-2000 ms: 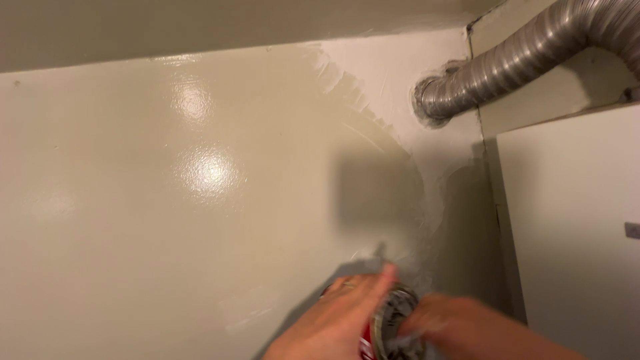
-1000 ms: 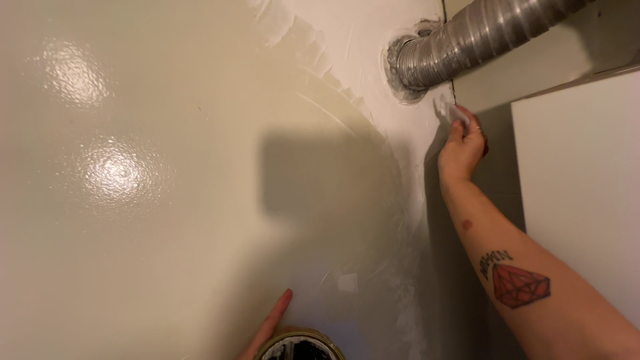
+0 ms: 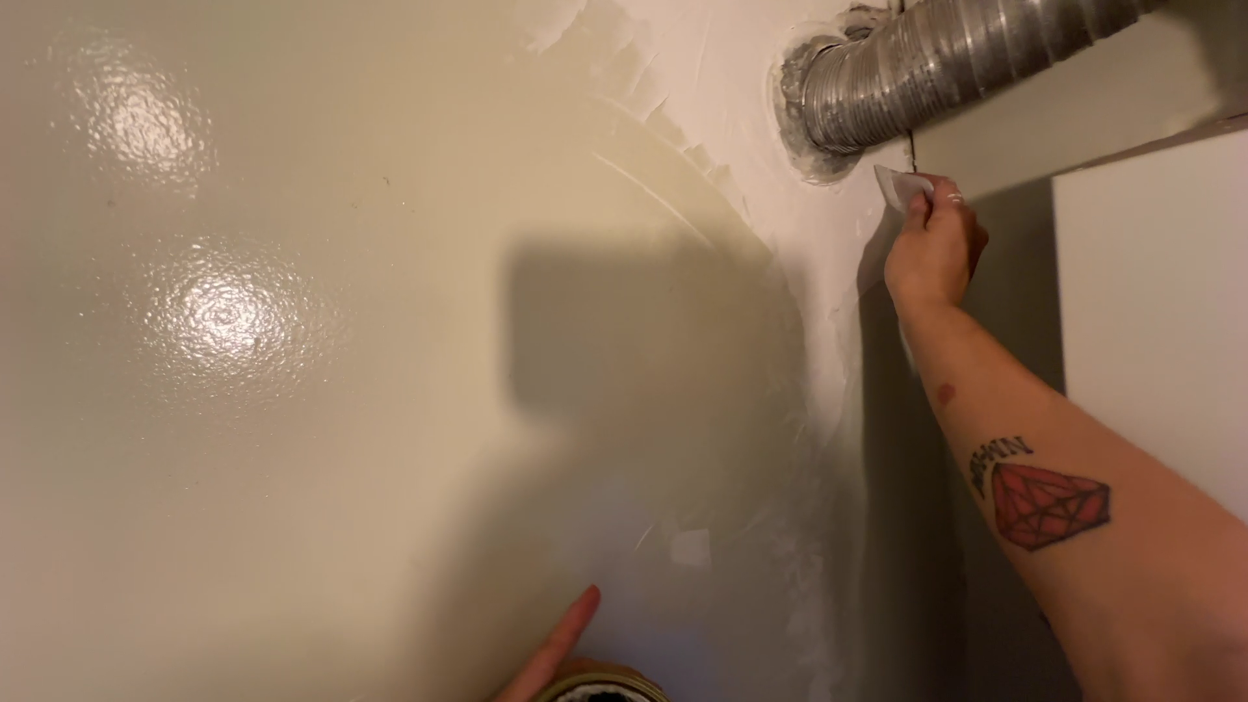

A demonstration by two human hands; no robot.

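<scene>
My right hand (image 3: 936, 239) pinches a small, thin, whitish flexible scraper (image 3: 903, 185) between thumb and fingers, held at the wall corner just below the round duct opening. White filler (image 3: 756, 127) covers the wall (image 3: 390, 341) in a band around the duct and down along the corner, with ragged edges. At the bottom edge, my left hand (image 3: 563, 639) shows mainly one extended finger beside an open round can (image 3: 603, 680). The can's rim and a little of its inside show; the rest is cut off. The hand's grip on it is mostly out of view.
A ribbed flexible metal duct (image 3: 907, 83) enters the wall at the upper right. Below it stands a white cabinet or panel (image 3: 1160, 312), close to my right forearm. A narrow shaded gap lies between the corner and the panel. My shadow falls over the wall's middle.
Two seconds ago both hands were together at the can, low in view. My right hand has since moved up to the corner under the duct. The view has shifted somewhat.
</scene>
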